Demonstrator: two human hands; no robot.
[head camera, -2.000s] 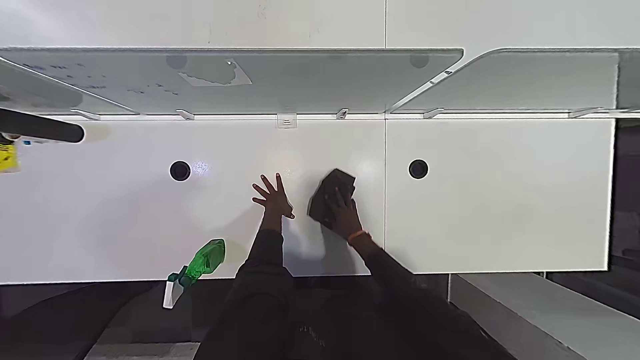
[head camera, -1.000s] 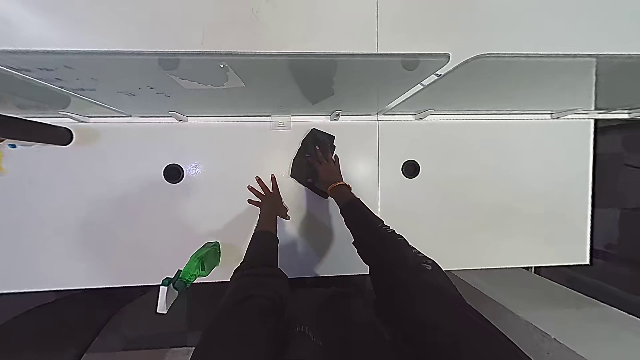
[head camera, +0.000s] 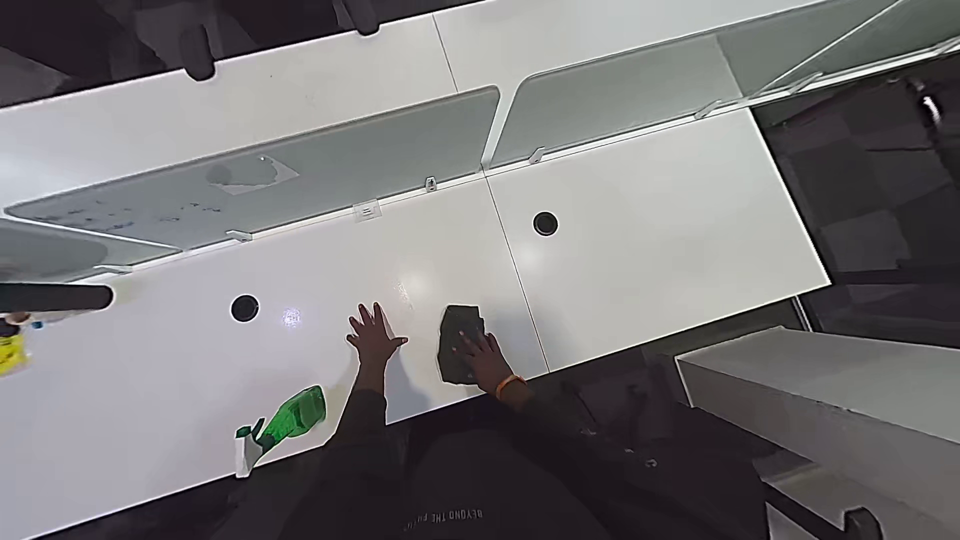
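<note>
My right hand (head camera: 484, 360) lies flat with spread fingers on a dark folded cloth (head camera: 454, 345), near the front edge of the white desk (head camera: 660, 195). To its left, my left hand (head camera: 373, 335) rests on the desk with its fingers apart and holds nothing. A green spray bottle (head camera: 301, 410) with a white trigger head lies on its side at the front edge, left of my left hand. The underside of the right palm is hidden.
Frosted divider panels (head camera: 360, 154) run along the back edge, held by small clips. Two black round cable grommets (head camera: 245, 308) are set in the desktop. A dark bar (head camera: 56, 295) and a yellow item (head camera: 11, 354) are at far left. A white cabinet (head camera: 817, 375) stands at front right.
My right hand and the cloth have moved from near the divider back to the front edge. The left hand stays spread on the desk. The view has tilted.
</note>
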